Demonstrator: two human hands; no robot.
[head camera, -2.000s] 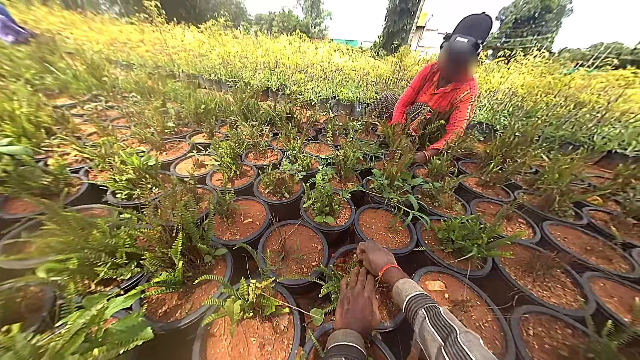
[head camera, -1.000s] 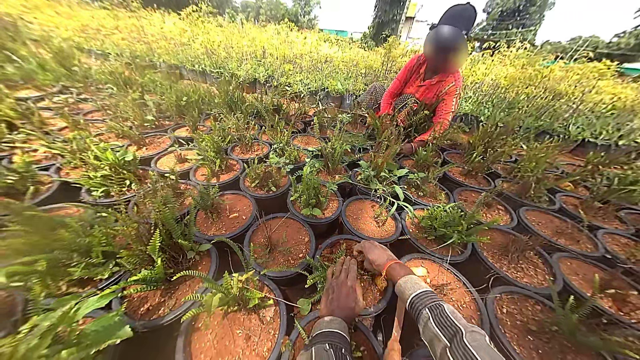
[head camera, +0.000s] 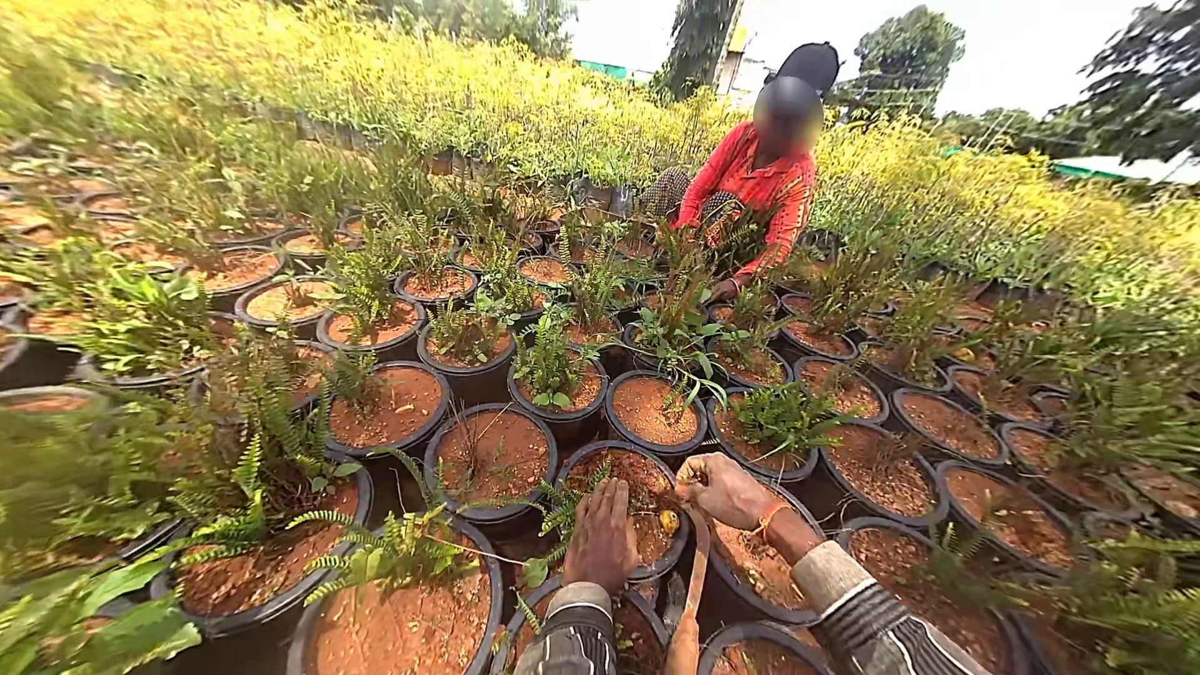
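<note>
My left hand (head camera: 600, 536) lies flat, fingers together, over the near side of a black plastic pot (head camera: 574, 461) of reddish soil, beside small fern fronds (head camera: 565, 511). At that pot's right rim my right hand (head camera: 727, 491) has its fingers curled; whether they pinch something is unclear. A curved, rusty-looking tool (head camera: 696, 572) with a wooden handle (head camera: 682, 645) runs up between my hands, its upper end near my right fingers; I cannot tell if they touch it. A small yellow-orange thing (head camera: 668, 521) rests on the soil.
Black pots with ferns or weeds stand close together all around, such as a pot with bare soil (head camera: 497, 461) and a leafy one (head camera: 778, 417). A person in a red shirt (head camera: 773, 202) crouches among the pots ahead. Yellow-green plants (head camera: 375, 84) grow behind.
My right hand has moved a little away from my left hand, to the right rim of the pot. The tool between my arms now shows more fully than one second ago.
</note>
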